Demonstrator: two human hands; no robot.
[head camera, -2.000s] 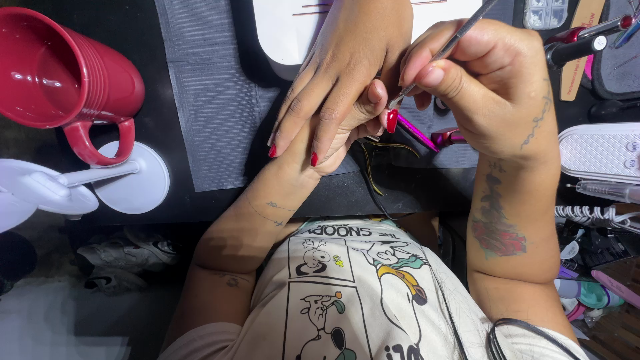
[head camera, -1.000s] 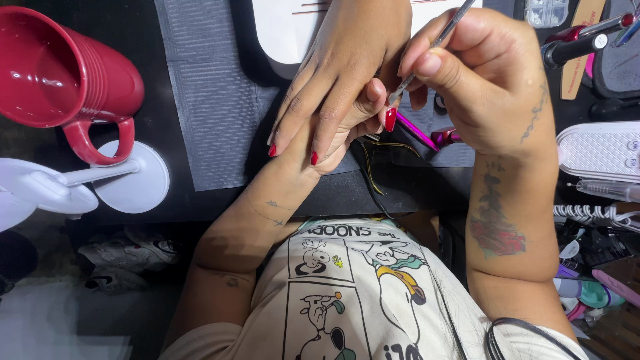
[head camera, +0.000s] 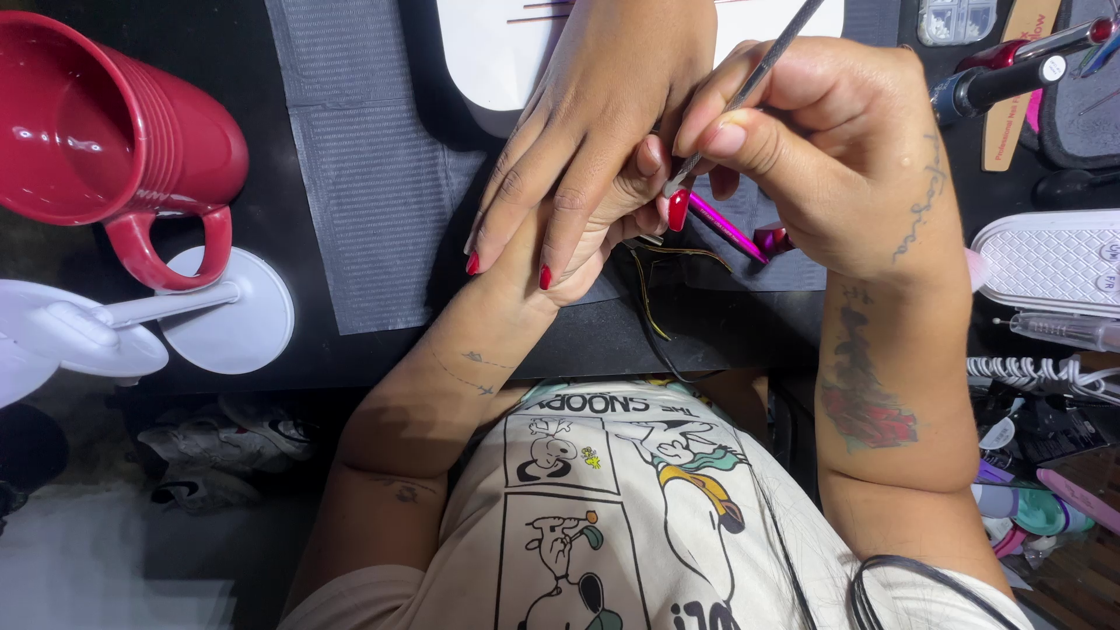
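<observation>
My left hand (head camera: 604, 241) lies palm up under another person's hand (head camera: 604, 114) and grips its finger side near a red-painted nail (head camera: 677, 210). A thin metal manicure tool (head camera: 761, 74) is pinched between the thumb and fingers of my right hand (head camera: 805, 149). Its tip meets the base of that red nail, at the cuticle. Two more red nails of the other person's hand rest over my left wrist. A magenta pen-like tool (head camera: 726, 227) sticks out beside my left hand; part of it is hidden.
A red ceramic mug (head camera: 188, 149) and a white round-based stand (head camera: 262, 315) are at the left. Grey disposable towel (head camera: 367, 219) covers part of the black table. At the right are a nail file (head camera: 1006, 131), a polish bottle (head camera: 967, 92), a bead box (head camera: 954, 19) and a white device (head camera: 1050, 262).
The tool in my right hand has shifted slightly around the base of the red nail. My left hand and the other person's hand stay in the same place.
</observation>
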